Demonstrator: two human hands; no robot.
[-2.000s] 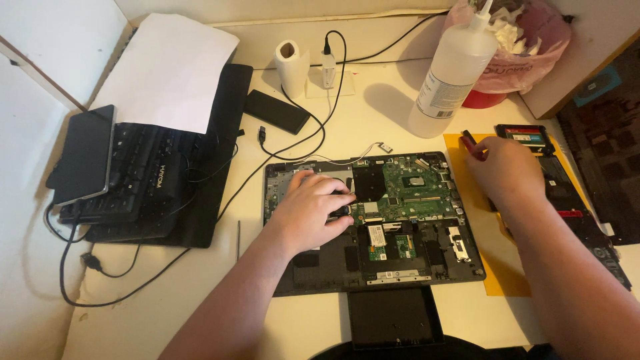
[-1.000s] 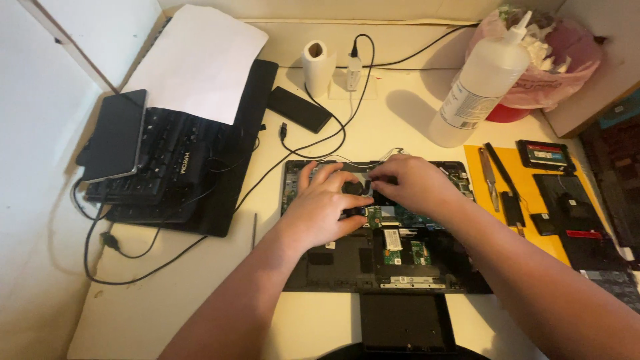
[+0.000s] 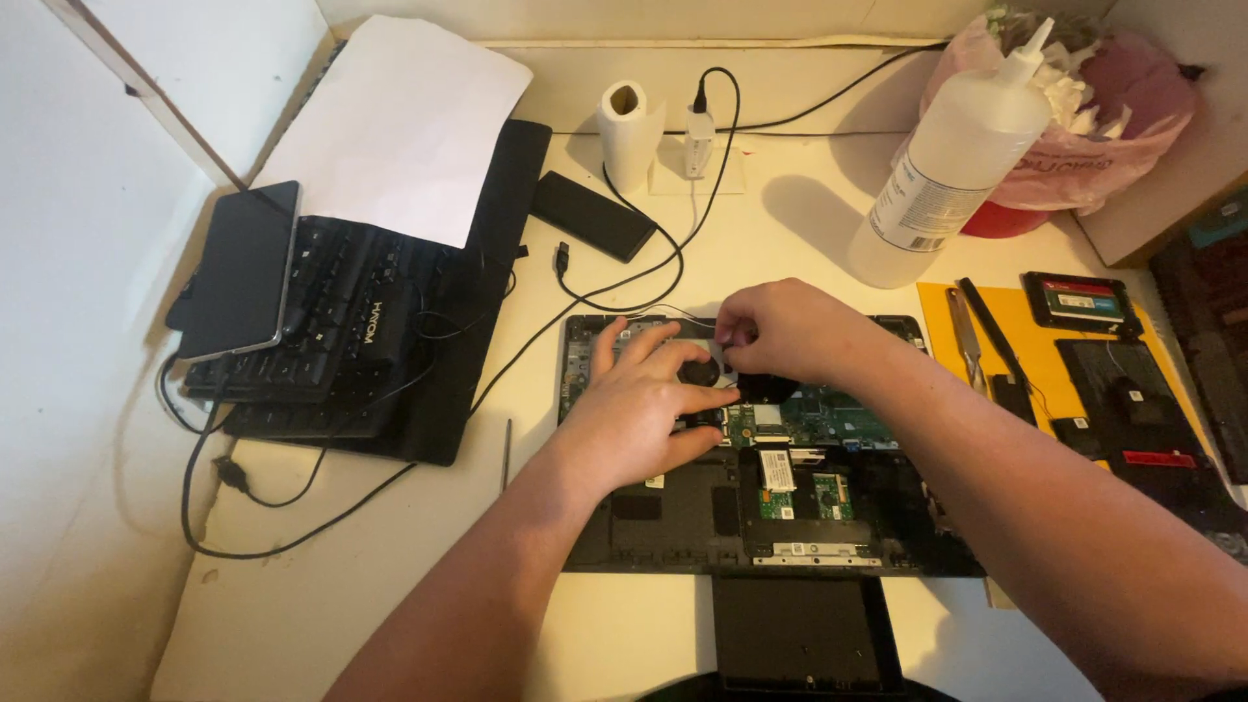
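Observation:
An opened laptop base lies on the white table with its green circuit board and a small silver-labelled card exposed. My left hand rests over its upper left part with fingers spread, near a round black fan. Just to the right, my right hand is bent down at the laptop's upper middle, thumb and fingertips close together beside the fan; whether they pinch something is hidden. Thin cables run along the laptop's back edge.
Left: stacked keyboards, a phone and paper. Behind: a paper roll, black slab, cable and plastic bottle. Right: tweezers on a yellow envelope, a solid-state drive. In front, a black tray.
My right hand has moved left from above the yellow envelope, where it held a red and black item, to the laptop's upper middle. My left hand stays on the laptop. The view has shifted left.

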